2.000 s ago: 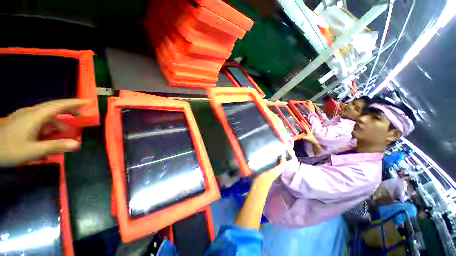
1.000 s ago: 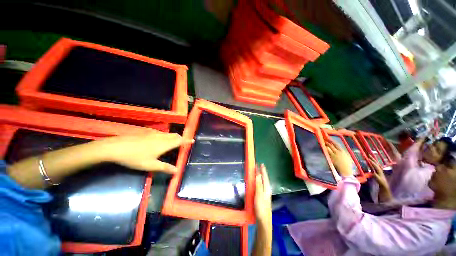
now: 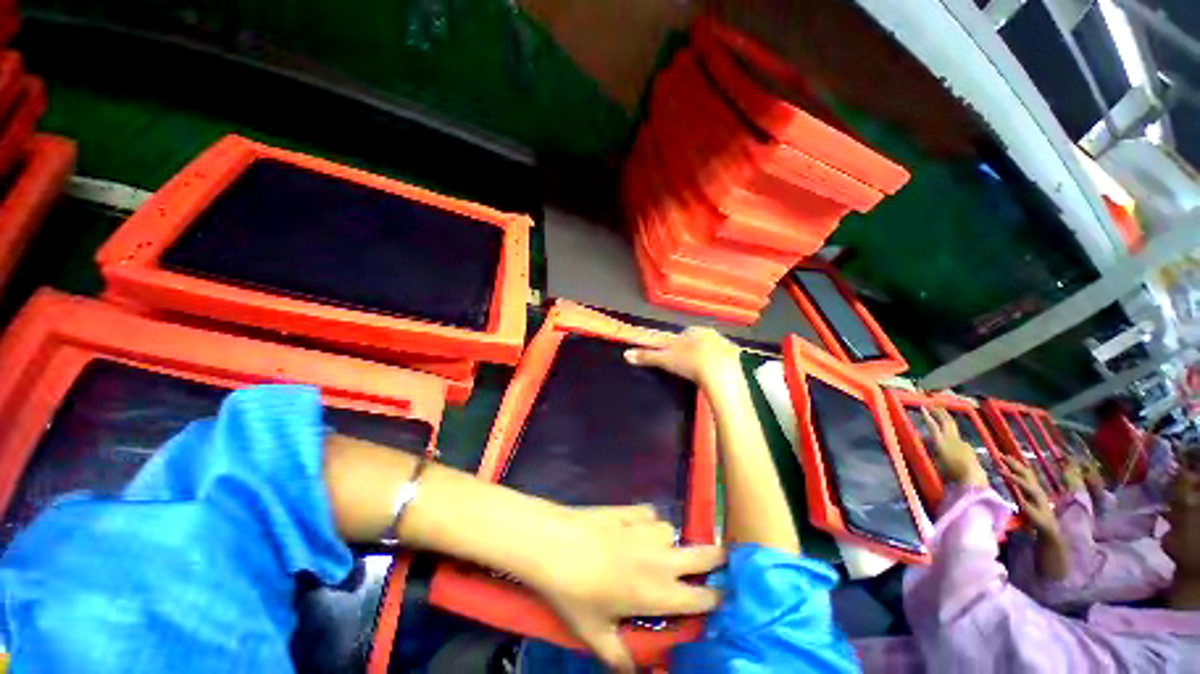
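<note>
A dark, unlit tablet (image 3: 599, 428) lies in an orange foam tray (image 3: 511, 385) in front of me. My left hand (image 3: 625, 573), with a bracelet on the wrist, lies across the tablet's near end, fingers spread to the right. It hides much of that end. My right hand (image 3: 695, 356) is at the far right corner, fingertips touching the tablet's upper edge; whether it grips anything cannot be told. A larger dark tablet (image 3: 99, 428) in an orange tray is at the left, partly under my left sleeve.
Another dark tablet (image 3: 342, 244) in an orange tray lies behind. A tall orange tray stack (image 3: 744, 178) stands at the back; more trays (image 3: 26, 184) are at far left. To the right, coworkers' hands (image 3: 954, 454) in pink sleeves are at a row of framed tablets (image 3: 862, 461).
My left hand has moved from the tray's left side onto the tablet's near end. My right hand has moved from the tray's right side to its far right corner. Glare on the screen is gone.
</note>
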